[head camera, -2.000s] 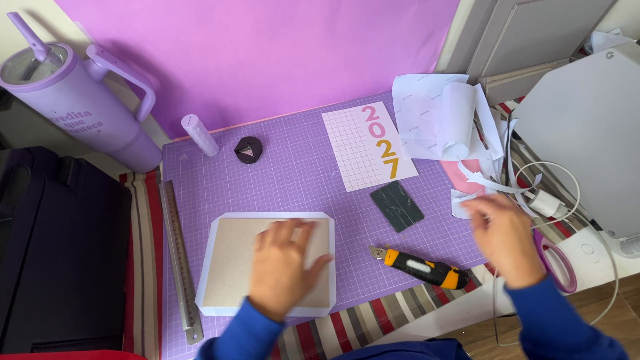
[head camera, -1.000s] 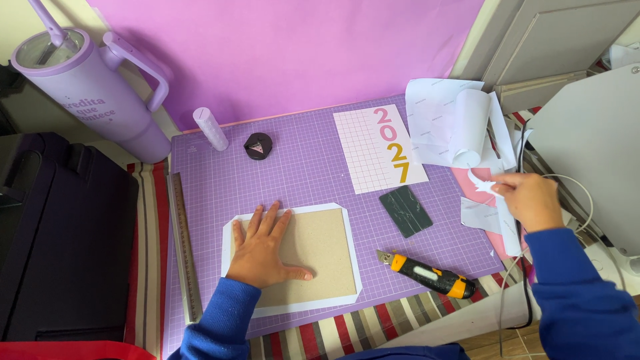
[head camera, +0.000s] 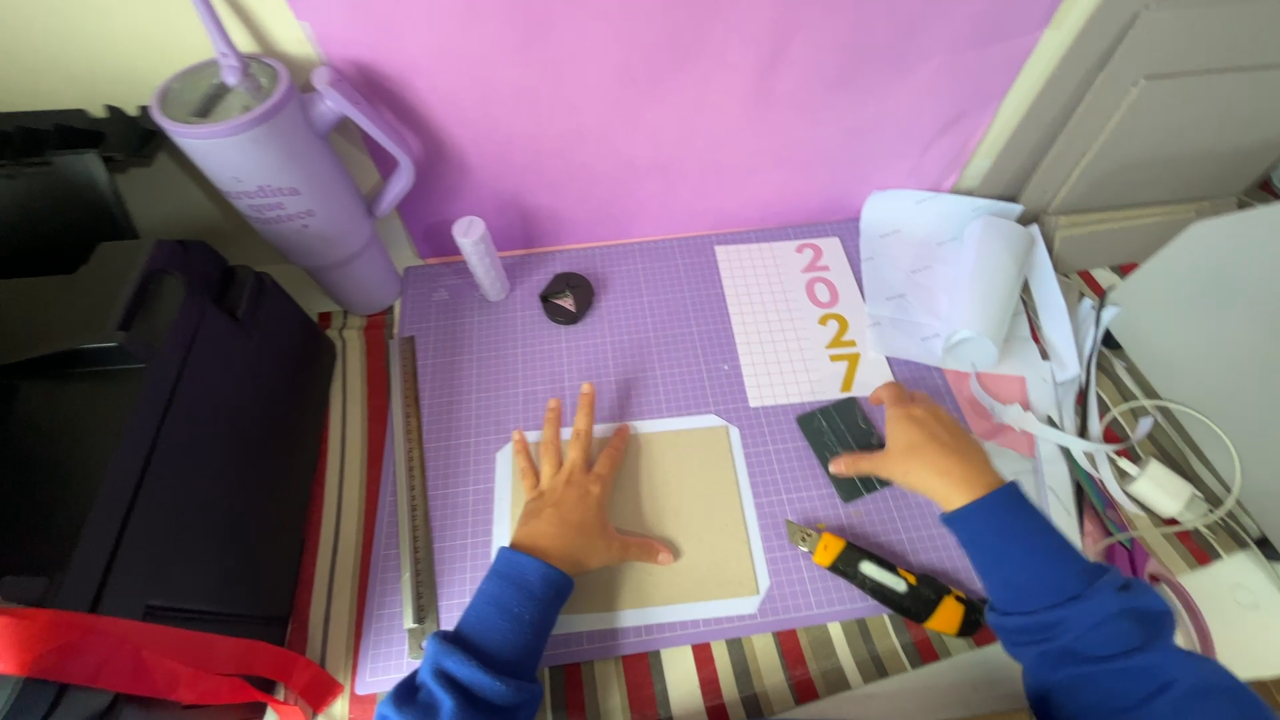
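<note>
My left hand (head camera: 585, 495) lies flat, fingers spread, on a beige board (head camera: 690, 510) bordered by white paper (head camera: 755, 545) with clipped corners. Over the right edge of a dark green rectangular squeegee card (head camera: 840, 450) is my right hand (head camera: 915, 445), thumb and fingers apart; whether it touches the card is hard to tell. Below that hand lies a black and orange utility knife (head camera: 890, 585). A gridded sheet (head camera: 780, 330) with pink and gold numerals sits just above the card. All of these rest on a purple cutting mat (head camera: 650, 350).
A metal ruler (head camera: 415, 500) lies along the mat's left side. At the back stand a lilac tube (head camera: 481, 260), a round black item (head camera: 567, 298) and a lilac tumbler (head camera: 290, 180). Paper scraps (head camera: 940, 270), a white charger (head camera: 1165, 490) and a cable crowd the right. A black machine (head camera: 200, 440) stands left.
My right hand has let go of the white paper scrap it held at the right and moved left to the green card. My left hand remains on the board.
</note>
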